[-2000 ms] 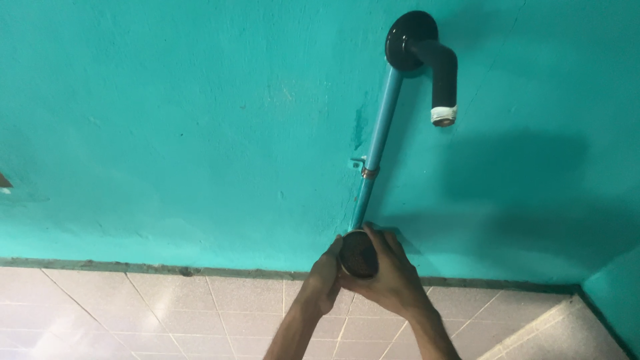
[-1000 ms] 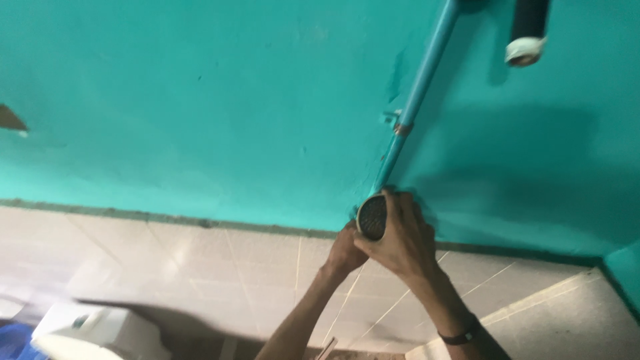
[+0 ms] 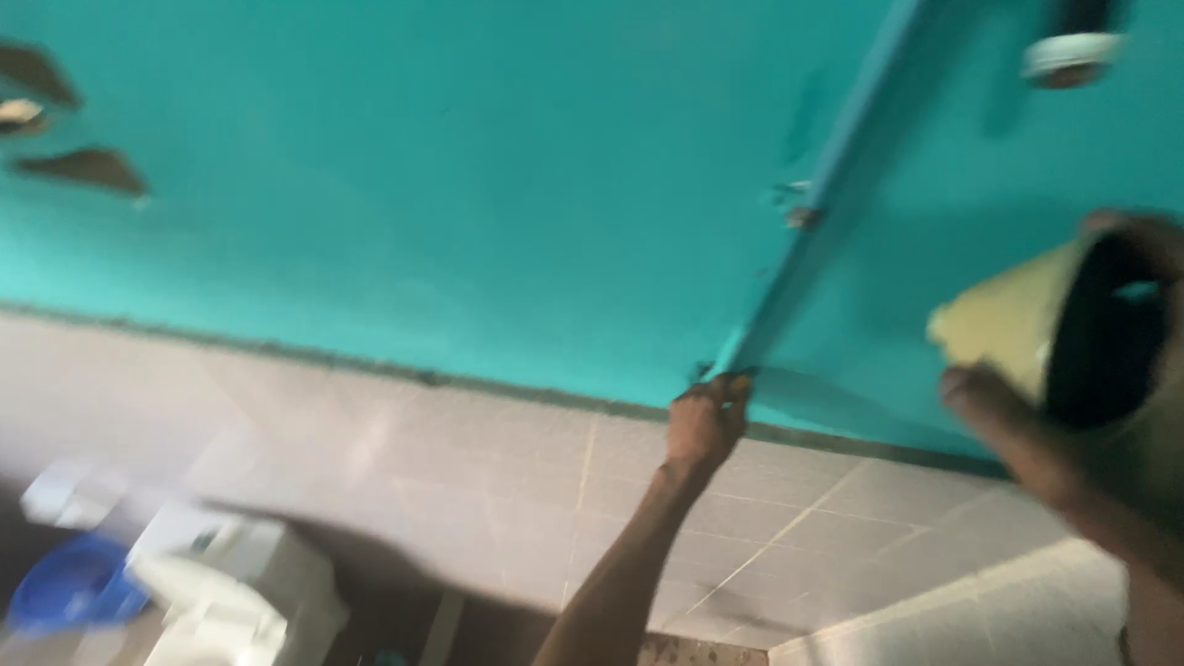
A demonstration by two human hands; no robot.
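A thin blue pipe (image 3: 856,120) runs diagonally down the teal wall, fixed by a small metal clamp (image 3: 803,217). At its lower end, just above the tiles, my left hand (image 3: 708,416) has its fingers closed around the pipe end. My right hand (image 3: 1036,435), at the right edge and partly cut off, grips a cream, cone-shaped plastic fitting (image 3: 1008,319) with a wide dark opening, held apart from the pipe. Motion blur hides its detail. A black pipe end with white tape (image 3: 1073,55) sticks out at the top right.
Below the teal wall is a band of pale tiles (image 3: 481,462) with a rough dark edge. A white toilet (image 3: 213,592) and a blue basin (image 3: 79,583) stand at the lower left. Brown patches (image 3: 88,168) mark the wall at the far left.
Both hands were together at the lower pipe end around the round fitting. My right hand has moved away to the right with it, while my left stays at the pipe. The view has shifted.
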